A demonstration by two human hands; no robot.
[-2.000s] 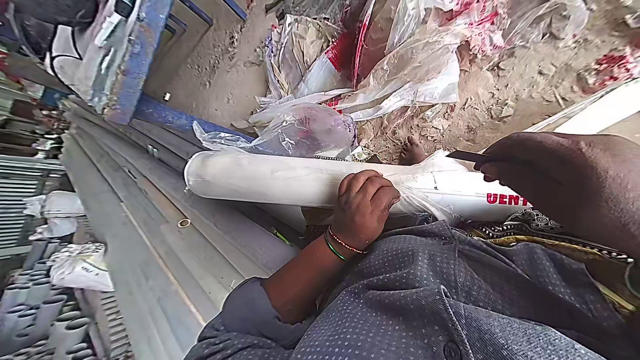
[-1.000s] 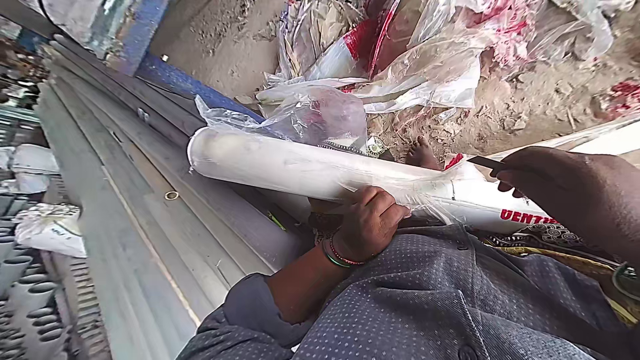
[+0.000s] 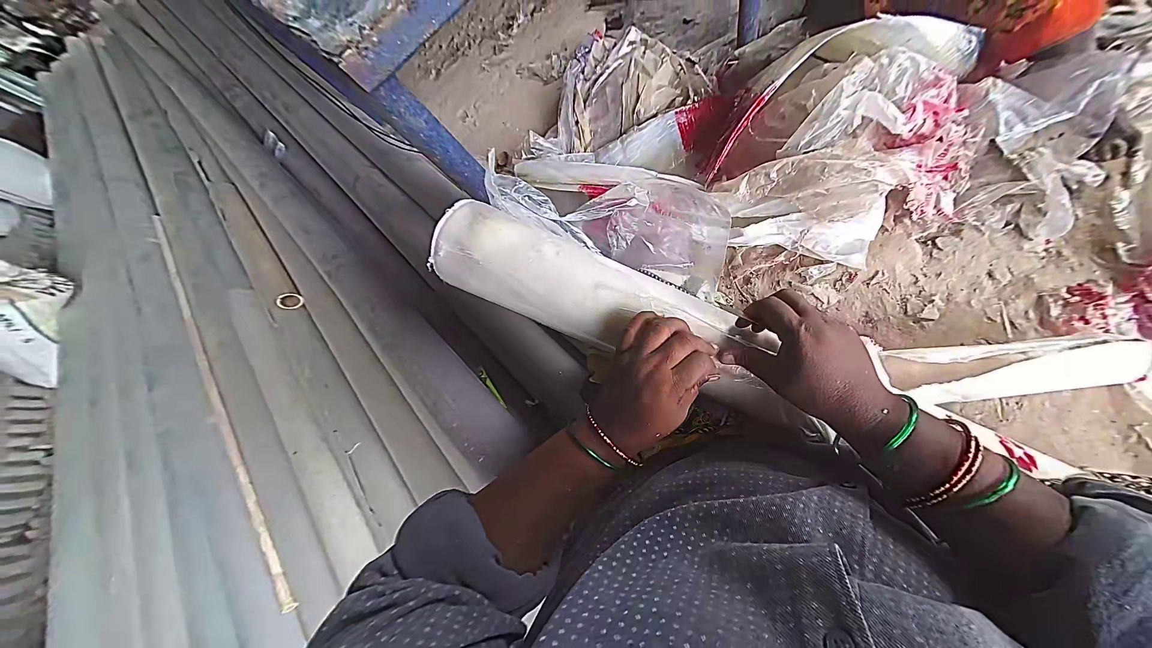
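A white cylindrical roll or bundle [image 3: 540,270] in clear plastic film lies slantwise across my lap, its rounded end up and to the left. My left hand [image 3: 661,378] rests curled on its near side, fingertips pressing the film. Close to its right, my right hand [image 3: 801,355] has thumb and fingers bent together at the film. A thin, narrow edge shows between those fingers; whether it is a tool or a fold of film I cannot tell. The underside of the bundle is hidden by my hands and shirt.
Long grey pipes or profiles [image 3: 360,360] run along the left, with a small ring [image 3: 290,301] on them. A blue metal bar [image 3: 432,135] stands beyond. Crumpled plastic sheets [image 3: 810,171] lie on the dirt ground, and a white wrapped length [image 3: 1035,369] lies at right.
My right hand has moved left along the bundle, close to my left hand. The dark thin tool it held earlier is no longer plainly visible. The view has shifted.
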